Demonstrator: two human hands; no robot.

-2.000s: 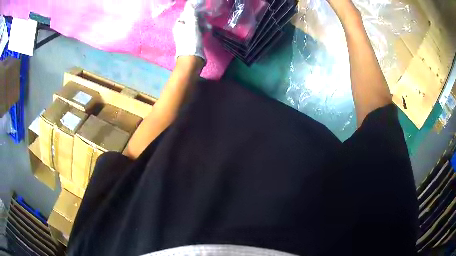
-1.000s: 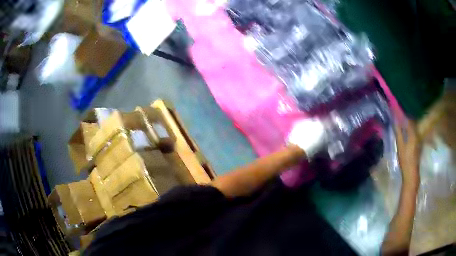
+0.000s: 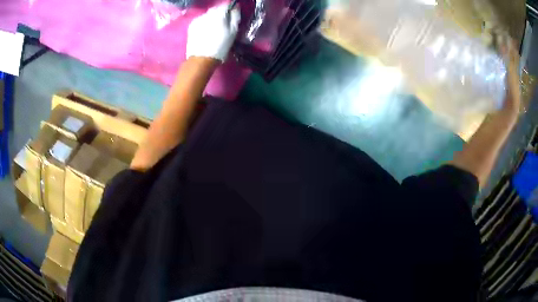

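My left hand [image 3: 211, 34], in a white glove, is at the top, against the left edge of shiny bagged parts [image 3: 257, 29]. Its fingertips are hard to make out, so its grip is unclear. Black flat parts [image 3: 298, 29] lie fanned just right of the bag. My right hand [image 3: 511, 79], bare and blurred, is at the far right, at the edge of clear crinkled poly bags [image 3: 454, 59]. I cannot tell whether it holds them. The bags lie over a tan cardboard sheet [image 3: 466, 125] on the green bench top [image 3: 336, 88].
Pink sheet [image 3: 106, 35] covers the bench's upper left. Small cartons [image 3: 65, 171] with white labels stand at the left by a wooden pallet [image 3: 106, 115]. Stacked dark sheets [image 3: 510, 230] are at the lower right. A white board [image 3: 10, 52] is at the upper left edge.
The view swung left, then back. My right hand has moved from the top to the far right, and the clear bags are spread further right. My left hand stays by the bagged parts.
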